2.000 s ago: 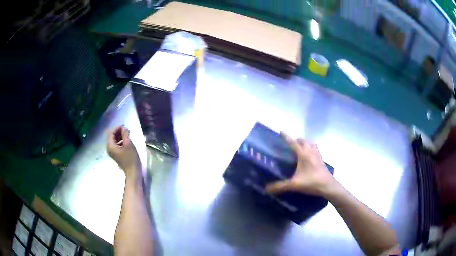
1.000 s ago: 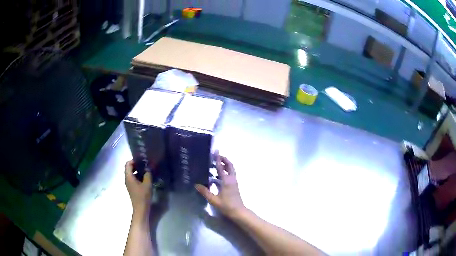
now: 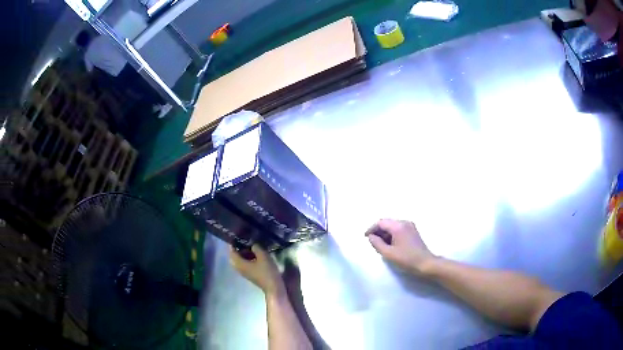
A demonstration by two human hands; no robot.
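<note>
Two black retail product boxes stand side by side on the metal table, the near one [image 3: 280,191] and the one beside it [image 3: 199,179], with pale labels on top and white print on the sides. My left hand [image 3: 258,268] is at the lower edge of the boxes, fingers curled; whether it grips them cannot be told. My right hand [image 3: 399,245] is empty above the table to their right, fingers loosely curled with a gap by the thumb.
Brown cardboard sheets [image 3: 280,72] and a crumpled plastic bag [image 3: 236,128] lie beyond the boxes. A yellow tape roll [image 3: 389,34] and white packet [image 3: 434,9] are at the back. Another black box [image 3: 591,55] is upper right. A fan [image 3: 126,270] stands left.
Two seconds ago the right hand held the second box apart; it was then set against the first. My right hand has since moved off to the right. The view has turned, showing another box upper right.
</note>
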